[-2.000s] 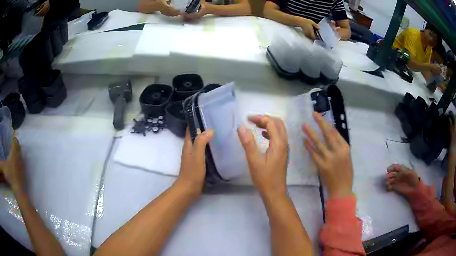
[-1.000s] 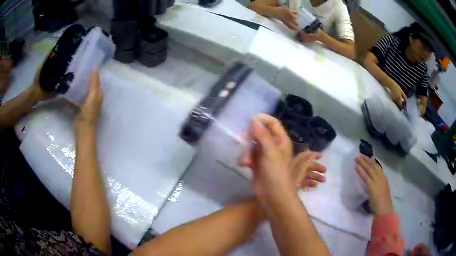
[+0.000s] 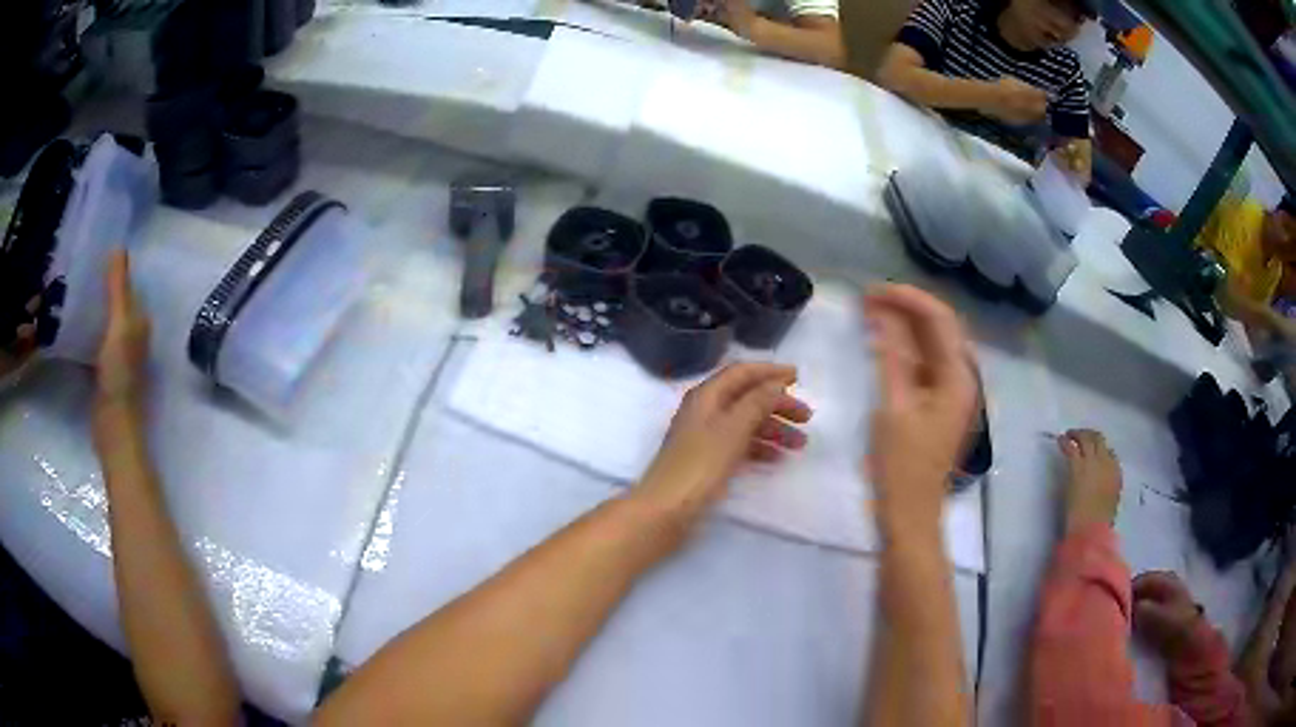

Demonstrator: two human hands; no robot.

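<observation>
A clear container [image 3: 301, 315] with a black ribbed collar [image 3: 245, 270] lies on the table at left, untouched. My left hand [image 3: 725, 433] is over the white foam sheet [image 3: 547, 415], fingers apart and empty. My right hand [image 3: 924, 384] is to its right, blurred, with curved fingers. A pale, see-through shape lies by its fingers, and a black curved edge [image 3: 978, 438] shows behind its wrist. Whether my right hand grips this piece is unclear.
Black cup-shaped housings [image 3: 682, 305] stand beyond my left hand, with loose small fittings [image 3: 566, 318] and a dark handled part [image 3: 481, 249]. Joined units [image 3: 981, 234] stand back right. Another worker's hands hold a unit [image 3: 88, 249] far left; a pink-sleeved arm [image 3: 1087, 582] rests right.
The collared container has left my hands and now lies at left. My crossed hands have separated, the right one moving right. The view has swung back toward the right from a second ago.
</observation>
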